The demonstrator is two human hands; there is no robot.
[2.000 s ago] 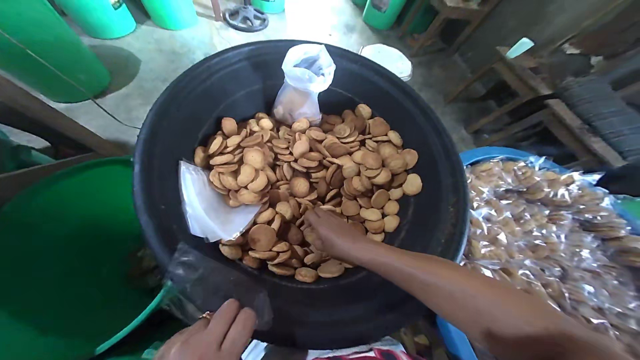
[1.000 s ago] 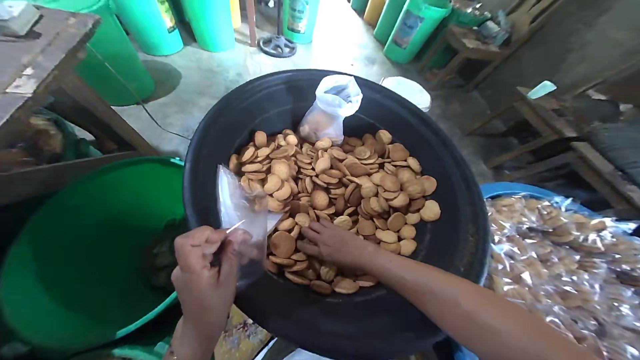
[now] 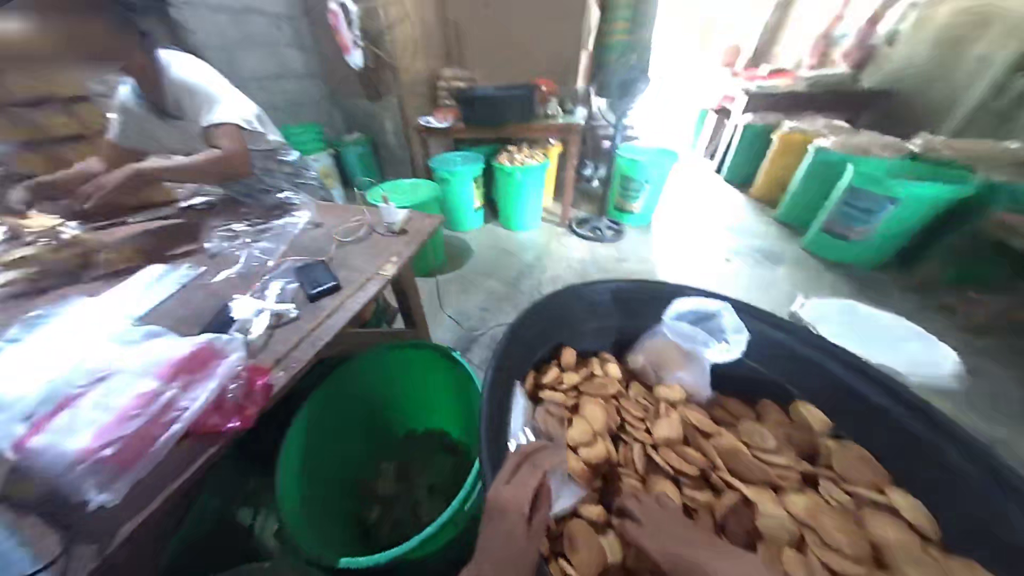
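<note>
A large black tub (image 3: 872,376) holds a heap of round brown cookies (image 3: 688,448). An upright clear plastic bag (image 3: 676,352) with a rolled-open white mouth stands among them near the far wall. My left hand (image 3: 524,488) is at the tub's left side, closed on a flat clear plastic bag (image 3: 520,416) that lies against the cookies. My right hand (image 3: 672,532) reaches into the heap beside it; its fingertips are blurred and partly hidden among the cookies, so whether it grips any does not show.
A green bucket (image 3: 472,496) with dark contents stands left of the tub. Beyond it is a wooden table (image 3: 368,280) with plastic bags and a black phone-like object (image 3: 318,280); a person (image 3: 216,144) works there. A white lid (image 3: 888,340) lies right of the tub. Green buckets (image 3: 520,192) stand behind.
The view has swung up and left, bringing the table and the person into sight. My left hand was below the tub's rim in the oldest frame, then came up onto the flat bag.
</note>
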